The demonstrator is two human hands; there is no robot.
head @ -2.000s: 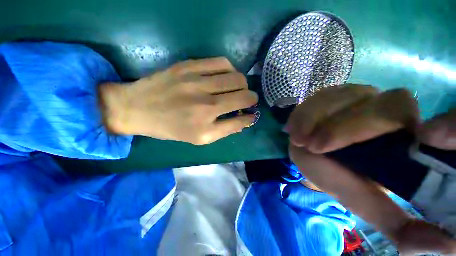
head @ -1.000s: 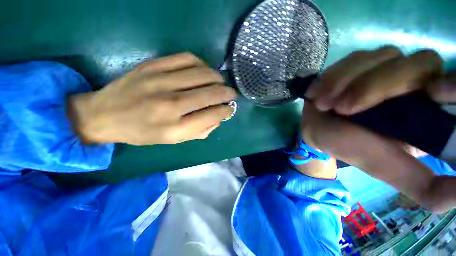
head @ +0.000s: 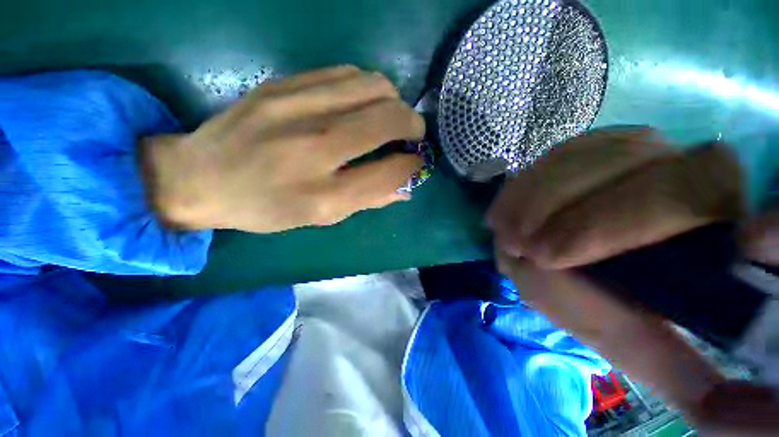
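Note:
My left hand [head: 290,154] is palm down over the green mat, its fingertips pinching a small dark assembly [head: 420,164] with silver and yellow bits. My right hand [head: 615,201], slightly blurred, is wrapped around the black grip of an electric screwdriver [head: 683,277]. Its grey-white body is cut off by the right edge. The round silver screw plate [head: 487,94] lies between and above the hands, tiny screws filling its right part. A grey oval disc [head: 487,169] shows at the plate's lower rim, beside my right fingertips. The driver's tip cannot be made out.
The green mat [head: 342,247] ends at an edge in front of my lap. A small white tag [head: 424,102] sits at the plate's left edge. My blue smock [head: 154,358] and a grey-white cloth area fill the bottom. A red crate [head: 608,393] shows far off at the lower right.
Since one second ago, the plate and left hand appear further right in view. The right hand sits lower and further left, the driver's dark nose no longer showing over the plate. The pinched assembly shows more.

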